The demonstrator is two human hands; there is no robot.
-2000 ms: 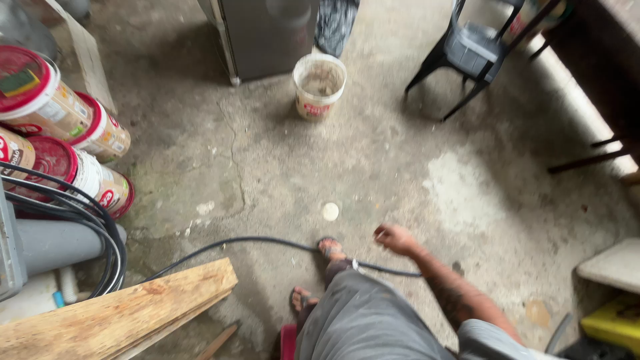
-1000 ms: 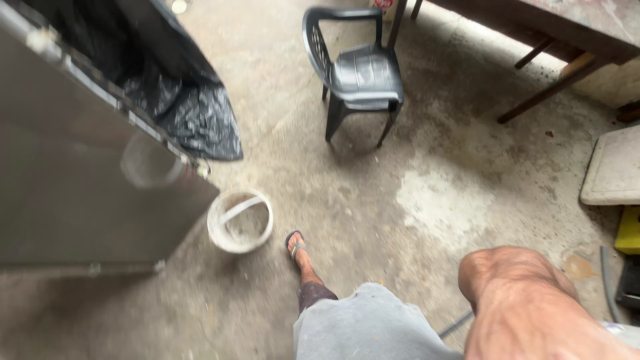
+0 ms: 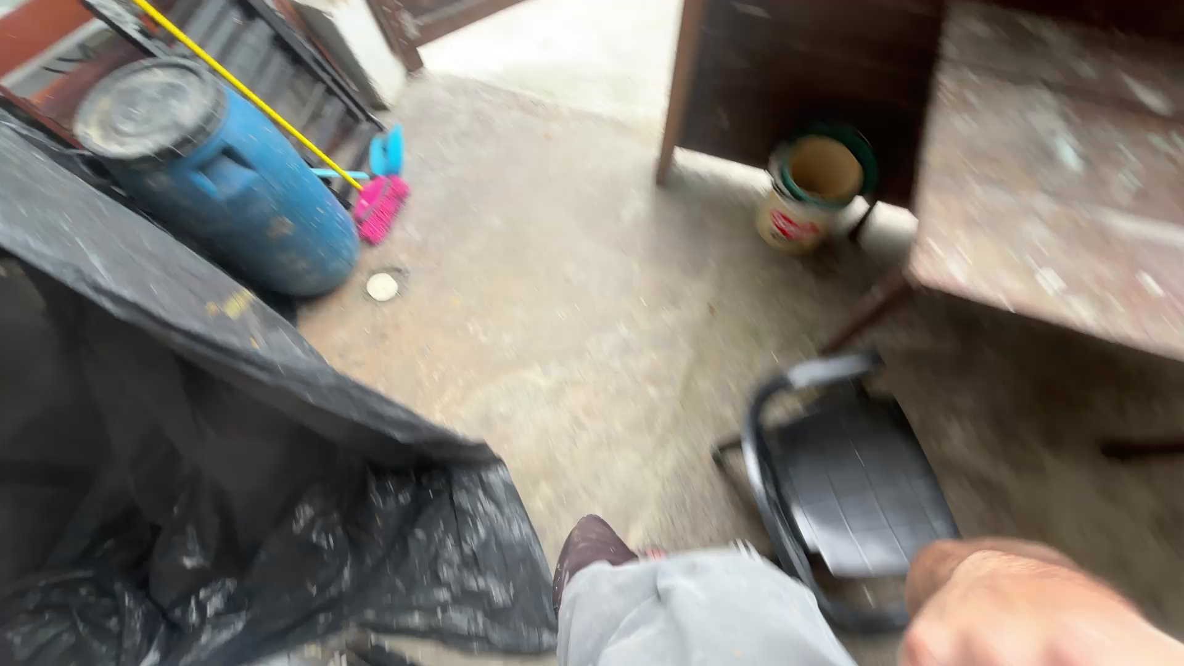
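My right hand (image 3: 1008, 601) is a blurred shape at the lower right edge, with its fingers not clearly visible. It appears close above the black plastic armchair (image 3: 856, 476), and whether the two touch is unclear. My left hand is out of the frame. Black plastic sheeting (image 3: 444, 546) hangs at the lower left, beside my leg in a grey garment (image 3: 694, 610). At the upper left a blue plastic barrel (image 3: 250, 199) with a dusty lid stands near a pink broom head (image 3: 379, 208) on a yellow handle.
A paint-spotted wooden table (image 3: 1054, 185) takes up the right side. Near it stands a cream bucket (image 3: 791, 222) with a green container in its mouth. A light-blue dustpan (image 3: 387, 153) lies by the broom. Concrete floor (image 3: 546, 305) runs between the sheeting and the chair.
The view has moved forward past the white bucket and metal cabinet, bringing the sheeting and chair nearer. The blue barrel and broom have come into view. My right arm remains at the lower right.
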